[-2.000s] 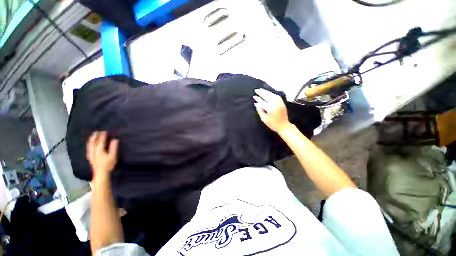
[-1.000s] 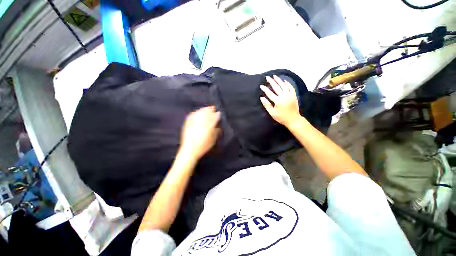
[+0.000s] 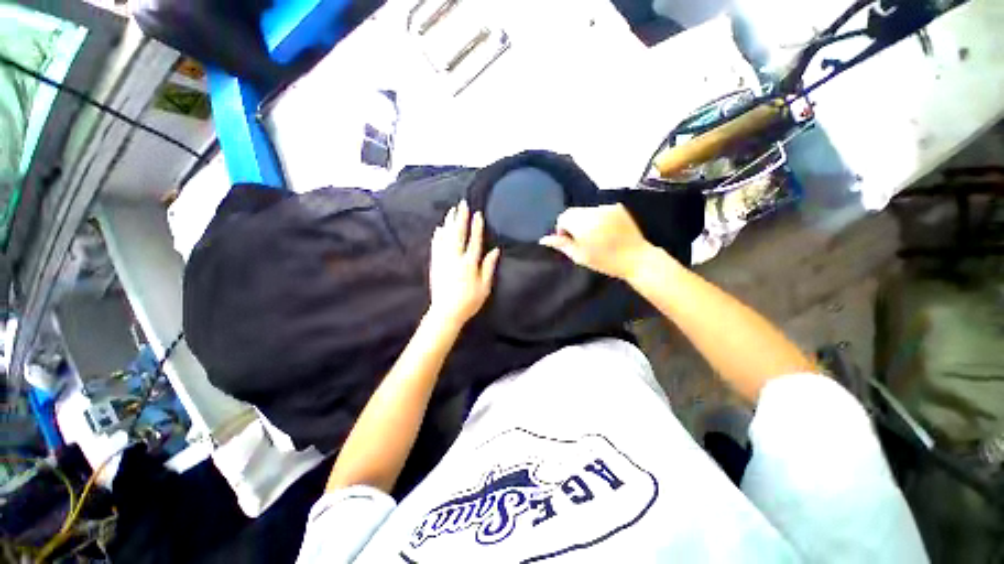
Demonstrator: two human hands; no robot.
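A black garment (image 3: 319,286) lies spread over the padded arm above the white table. A rounded dark-blue part of the pad (image 3: 526,206) shows through an opening in the cloth. My left hand (image 3: 461,270) lies on the cloth just left of this opening, fingers extended. My right hand (image 3: 600,240) pinches the black cloth at the right edge of the opening, thumb and fingers together. The steam iron (image 3: 721,140), with its tan handle, sits at the table's right edge, not touched.
The white table (image 3: 573,66) holds a phone (image 3: 379,130) and a slotted metal plate (image 3: 471,55). A blue bar (image 3: 244,130) stands at the back left. Dark hoses (image 3: 848,50) trail from the iron to the upper right. More black cloth (image 3: 176,507) lies at lower left.
My left hand has moved off the middle of the garment to the opening's edge. My right hand has gone from lying flat to pinching cloth. More of the pad shows.
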